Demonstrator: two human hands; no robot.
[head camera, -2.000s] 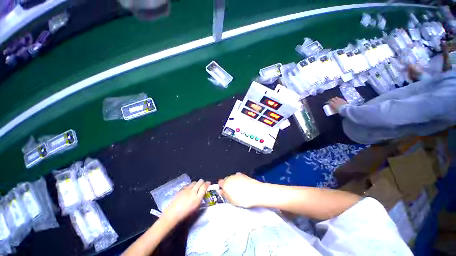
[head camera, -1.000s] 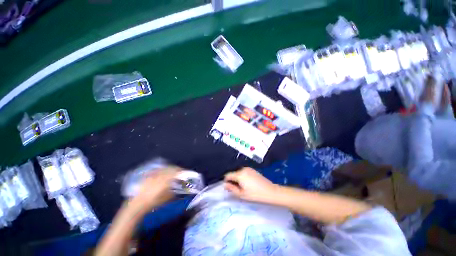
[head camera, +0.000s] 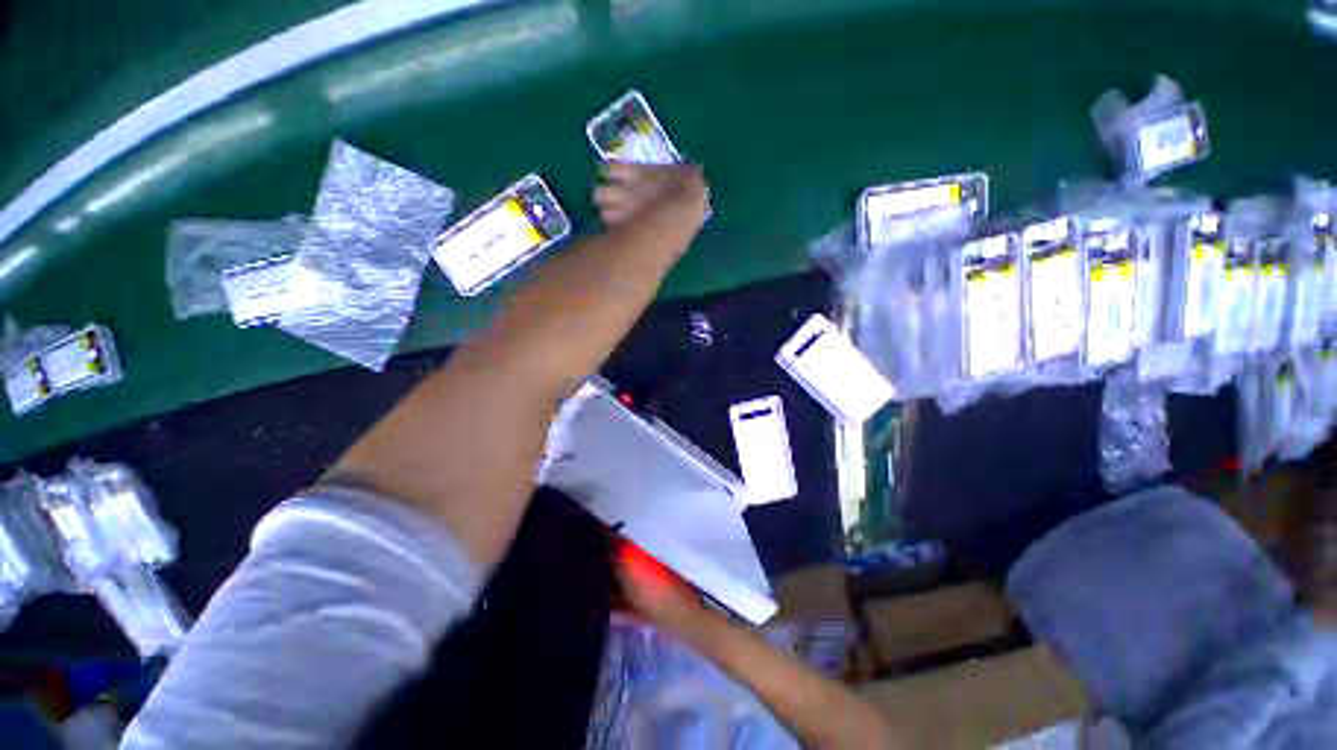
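Note:
My left hand (head camera: 653, 194) reaches over the green belt and grips the lower end of an open power bank unit (head camera: 628, 126), with fingers on one side. Another open unit with a yellow patch (head camera: 500, 235) lies to its left, beside a bubble bag (head camera: 370, 249) that partly covers a further unit (head camera: 252, 290). The white tester (head camera: 660, 491) appears tilted, its displays hidden. My right hand (head camera: 653, 586) is blurred and lit red at the tester's lower edge; its fingers and any held thing are unclear.
Two white housing covers (head camera: 763, 448) (head camera: 839, 371) lie right of the tester. Bagged units (head camera: 990, 308) line the right side; more bagged units (head camera: 96, 520) lie at left. A grey sleeve (head camera: 1158, 601) of another person and brown cartons (head camera: 938, 623) are at lower right.
My left hand has moved from the bench edge up to the belt. A unit and bubble bag now lie on the belt. My right hand is now at the tester, which appears turned and tilted.

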